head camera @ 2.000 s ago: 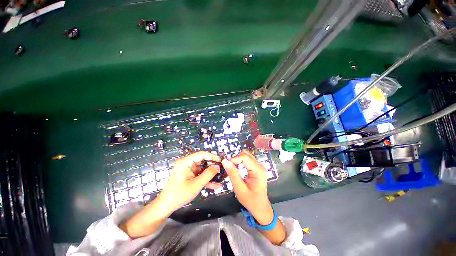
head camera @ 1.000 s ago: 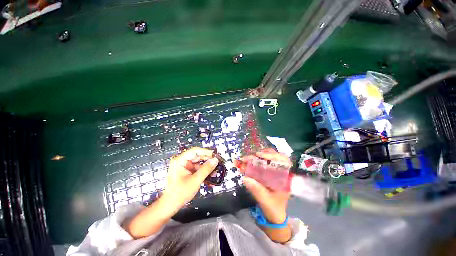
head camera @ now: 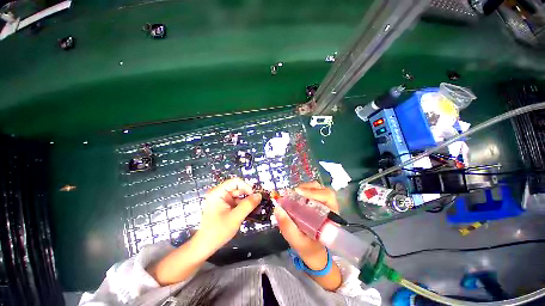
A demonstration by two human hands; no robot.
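Note:
My left hand (head camera: 226,209) pinches a small black device unit (head camera: 260,211) at its fingertips, above the front of the clear blister tray (head camera: 161,209). My right hand (head camera: 302,221) holds the glue dispensing syringe (head camera: 311,220), a clear barrel with pink-red contents and a green end cap. The syringe is tilted, with its orange-red tip at the unit; whether they touch cannot be told. My fingers partly hide the unit. Small pale parts and a few dark pieces lie in the tray, with red smears at its right side.
Black units ride on the green belt (head camera: 191,66) behind the tray. An angled metal post (head camera: 364,57) stands behind right. At right are a blue controller box (head camera: 389,134), a blue bin (head camera: 413,119) and a clear bottle (head camera: 382,197). A white wipe (head camera: 336,174) lies beside the tray. Black trays (head camera: 27,221) stand far left.
My right hand has taken up the syringe from the tray's right edge and brought its tip in to the unit. My left hand still holds the unit. Belt units have shifted left.

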